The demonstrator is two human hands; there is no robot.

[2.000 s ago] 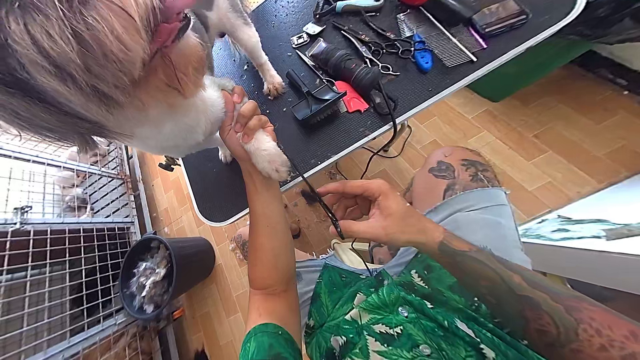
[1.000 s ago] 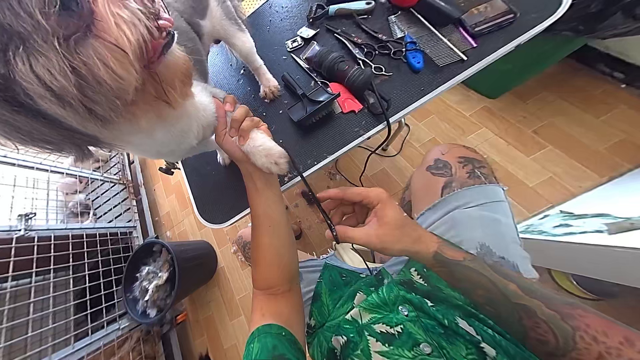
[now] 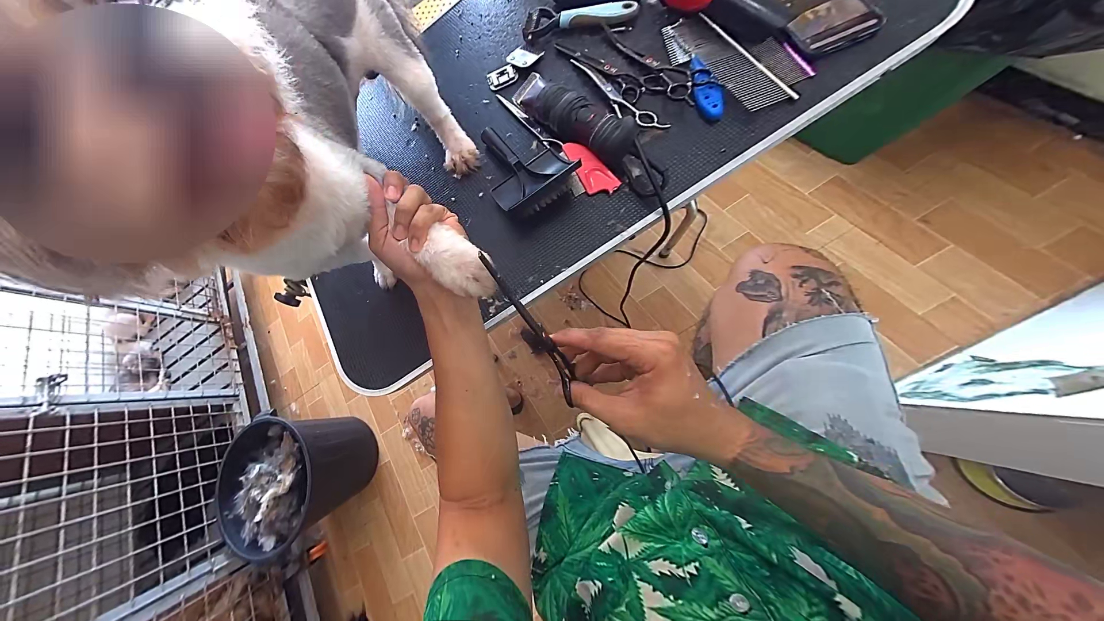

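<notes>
A grey, white and brown dog (image 3: 328,194) stands on a black grooming table (image 3: 535,259) at the upper left, its head blurred. My left hand (image 3: 405,220) is wrapped around its white front leg, with the paw (image 3: 455,261) sticking out past my fingers. Black grooming scissors (image 3: 526,319) are in my right hand (image 3: 642,379), the finger loops at my fingertips. Their blades point up and left, the tips at the paw's edge; whether they touch the fur I cannot tell.
On the table lie a slicker brush (image 3: 530,172), a corded clipper (image 3: 578,116), a red comb (image 3: 592,168), several scissors (image 3: 638,78), a blue-handled tool (image 3: 706,89) and metal combs (image 3: 750,65). A dark bin of hair (image 3: 341,466) stands beside a wire cage (image 3: 112,483).
The dog's head has shifted at the upper left. My left hand still holds the leg, and my right hand still holds the scissors close to the paw.
</notes>
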